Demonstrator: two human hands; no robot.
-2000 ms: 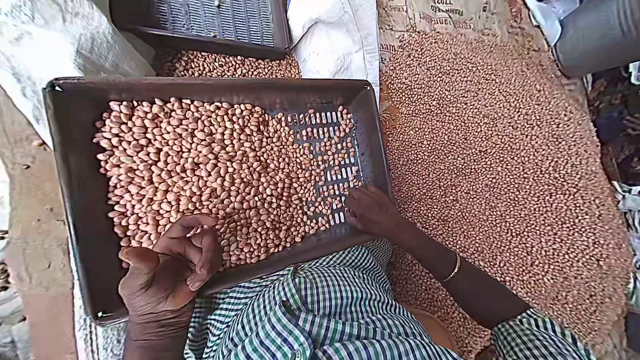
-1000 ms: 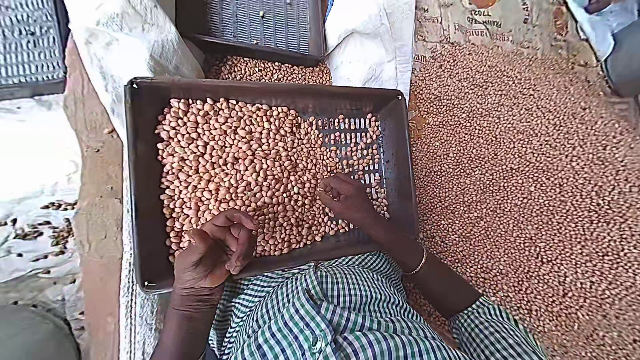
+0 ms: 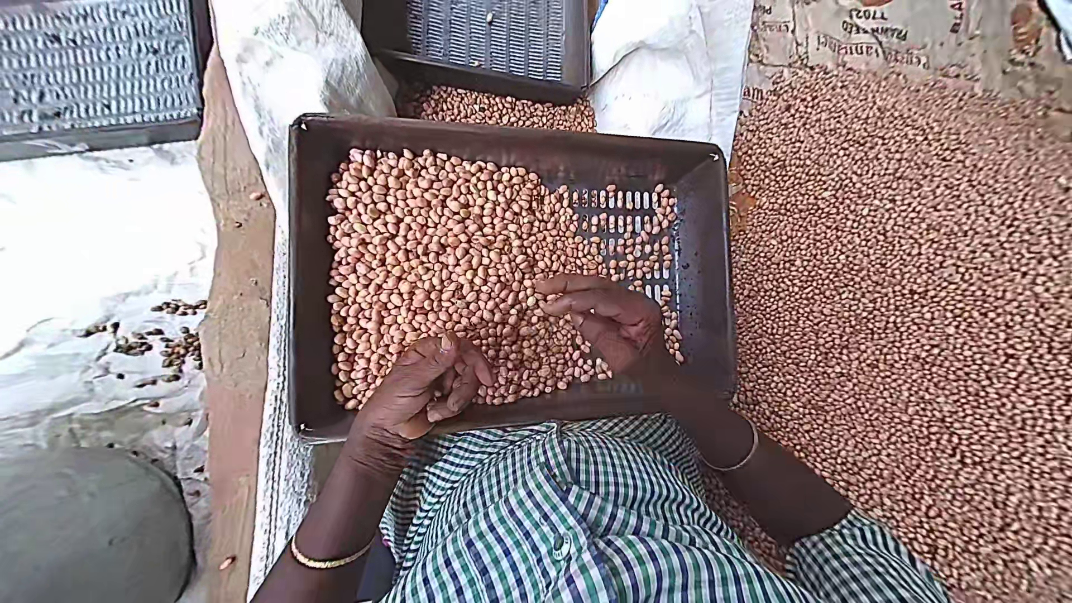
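A dark slotted sieve tray (image 3: 511,134) lies across my lap. Shelled peanuts (image 3: 435,243) cover its left and middle parts, with a thinner scatter over the slots at the right. My left hand (image 3: 431,385) is over the tray's near edge at the lower left, fingers curled; whether a nut is between them cannot be told. Above the peanuts, right of centre, is my right hand (image 3: 607,318), its fingers bent and pointing left, fingertips close to the nuts. I cannot see whether it pinches one.
A wide heap of peanuts (image 3: 904,335) spreads over printed sacking at the right. Another slotted tray (image 3: 486,38) stands beyond mine, with peanuts below it. At the upper left is a further slotted tray (image 3: 100,67). A grey rounded object (image 3: 92,528) sits lower left, near dark bits on white sheeting.
My right hand has moved from the tray's right end leftward over the peanuts, and its fingers are more extended now. My left hand stays near the near edge. The view has shifted left.
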